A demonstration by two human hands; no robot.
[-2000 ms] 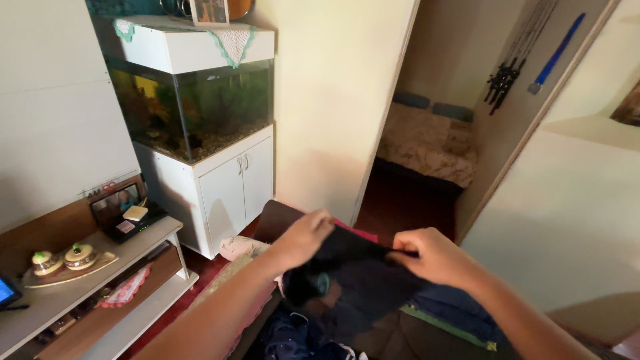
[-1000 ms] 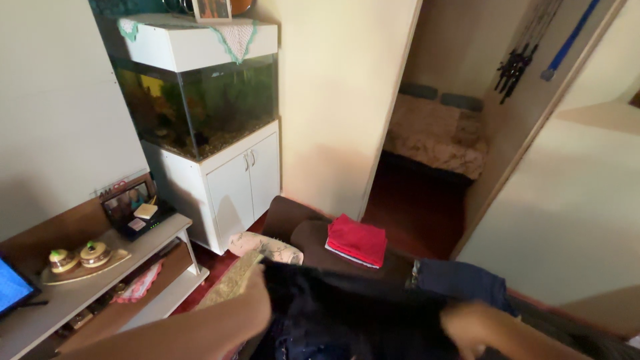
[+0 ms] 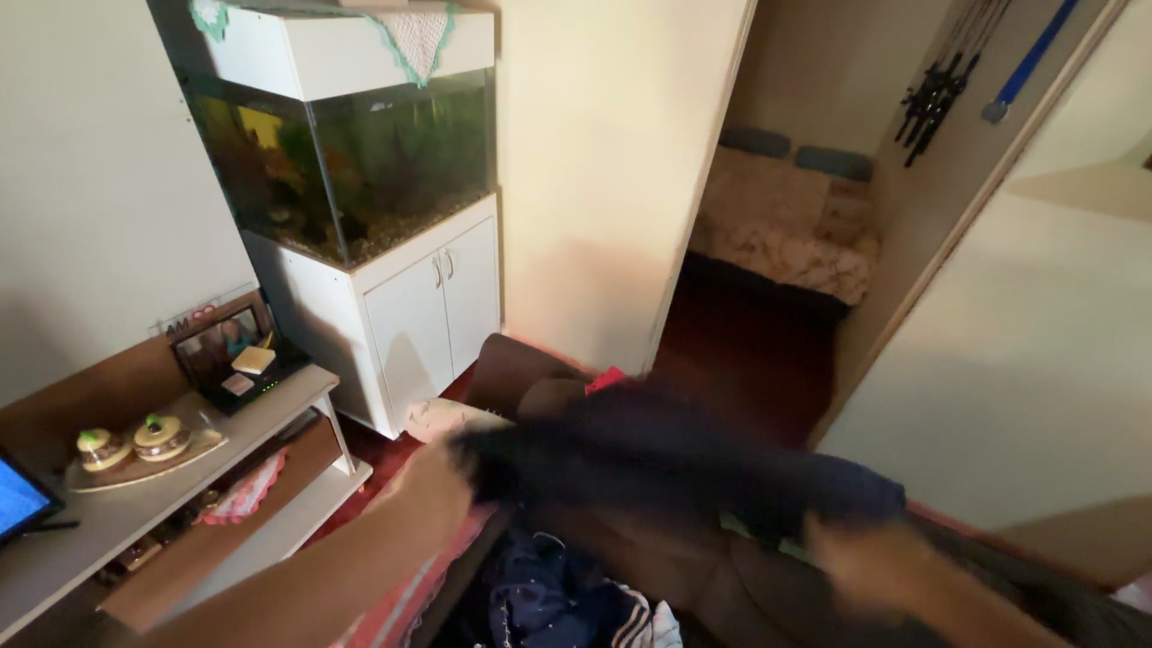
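A dark garment (image 3: pixel 630 454), blurred by motion, is stretched in the air between my two hands above a brown sofa (image 3: pixel 630 540). My left hand (image 3: pixel 441 472) grips its left end, and my right hand (image 3: pixel 855 549) is at its right end, the fingers blurred. Below the cloth lies a heap of navy clothes (image 3: pixel 540 589) with a striped white piece (image 3: pixel 643 621) beside it. A corner of red folded cloth (image 3: pixel 607 379) shows behind the garment. Dark blue cloth (image 3: pixel 859 481) lies on the sofa by my right hand.
On the left is a TV stand (image 3: pixel 310 387) bearing a tray with lidded pots (image 3: pixel 162 438) and a framed photo. An aquarium (image 3: pixel 360 162) stands on a white cabinet (image 3: pixel 423 306). Behind the sofa, a doorway shows a bed (image 3: pixel 774 216); fishing rods (image 3: pixel 940 94) hang there.
The dark garment has risen from the bottom of the view and now hides most of the red folded cloth. The navy heap beneath shows more plainly.
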